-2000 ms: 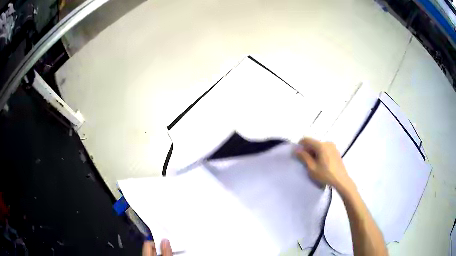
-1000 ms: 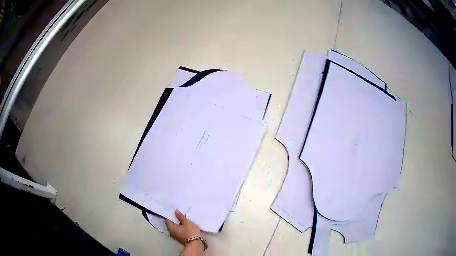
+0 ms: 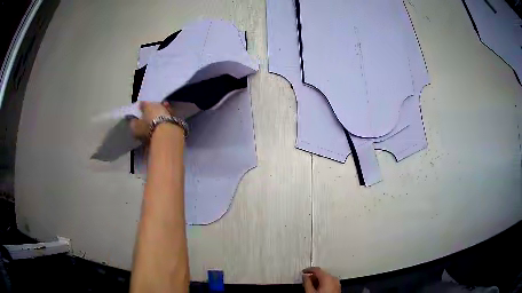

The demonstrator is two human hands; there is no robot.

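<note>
My left hand (image 3: 150,121), with a bracelet at the wrist, grips a lifted cut piece (image 3: 197,43) by its near part on the left stack. The piece is bent up, showing black cloth beneath it, and a blurred flap sticks out left of the hand. More white-topped cut pieces (image 3: 214,149) lie flat under it. My right hand (image 3: 320,280) is at the table's near edge, cut off by the frame's bottom. Its fingers are curled, and whether they hold anything cannot be told.
Another stack of cut pieces (image 3: 366,74) lies to the right, with a narrow black-edged strip (image 3: 364,166) at its near end. Further pieces (image 3: 498,34) lie at the far right. A blue tab (image 3: 216,280) is on the near edge of the pale table (image 3: 280,229).
My left hand has moved up and left and lifted the top piece, which lay flat. My right hand has come into view at the bottom. The view has shifted, showing the near table edge.
</note>
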